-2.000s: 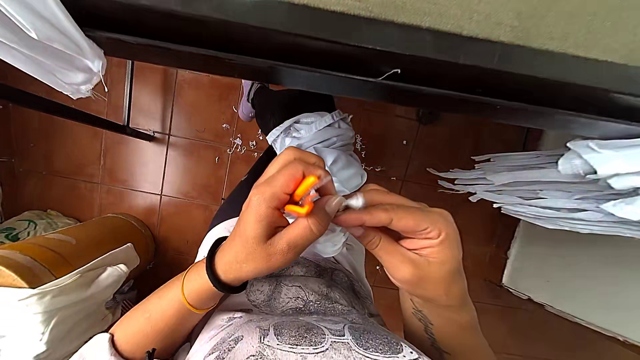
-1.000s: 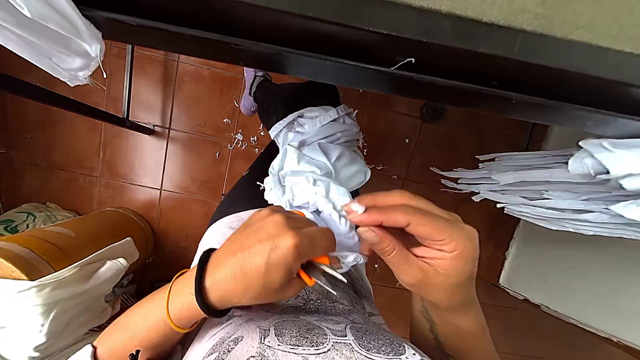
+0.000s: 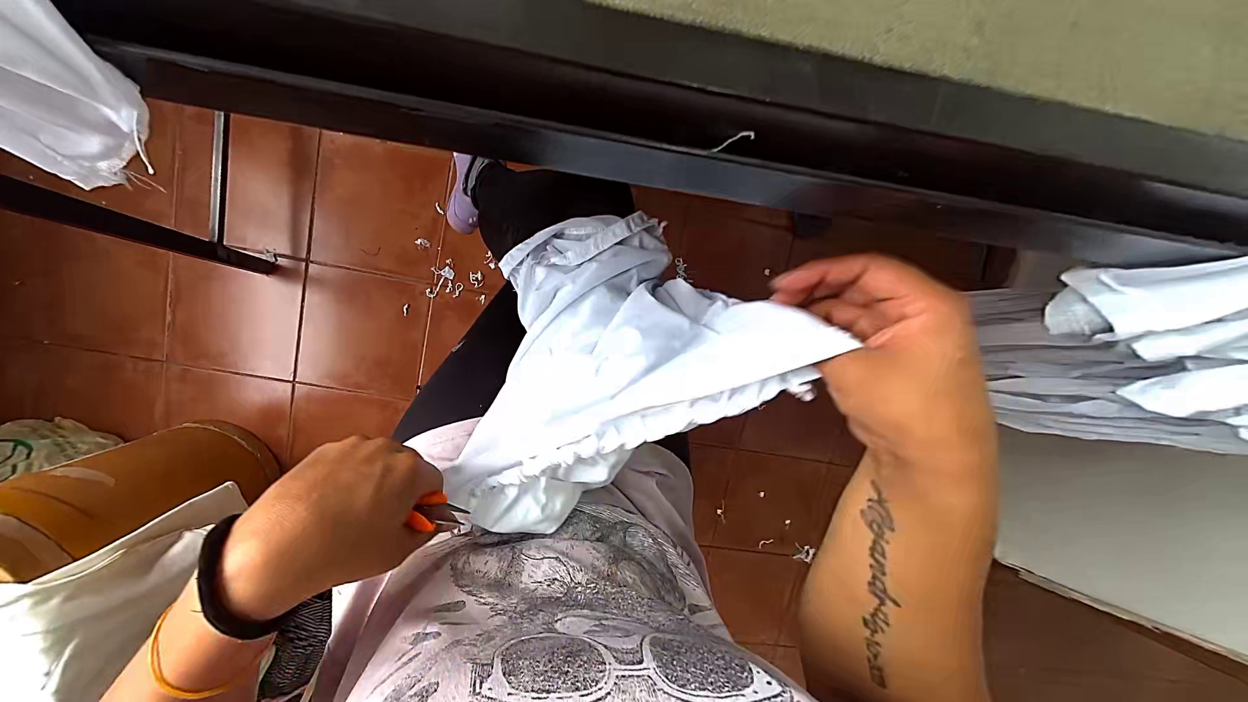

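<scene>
A white gathered fabric piece (image 3: 624, 361) lies over my lap and thigh, its ruffled edge stretched out between my hands. My left hand (image 3: 346, 512) is closed around small orange-handled thread snips (image 3: 429, 513), whose metal tips point at the near left corner of the fabric. Whether these fingers also pinch the cloth is hidden. My right hand (image 3: 877, 322) grips the far right end of the fabric's edge, slightly blurred.
A dark table edge (image 3: 585, 161) runs across the top. White cloth pieces (image 3: 1150, 351) are stacked at right, and more white cloth (image 3: 68, 97) hangs upper left. A brown cardboard roll (image 3: 136, 487) stands at lower left. Thread scraps (image 3: 448, 278) litter the tiled floor.
My hands, close together earlier, have moved apart, my left hand to the left and my right hand to the right. The bunched fabric is now spread out between them.
</scene>
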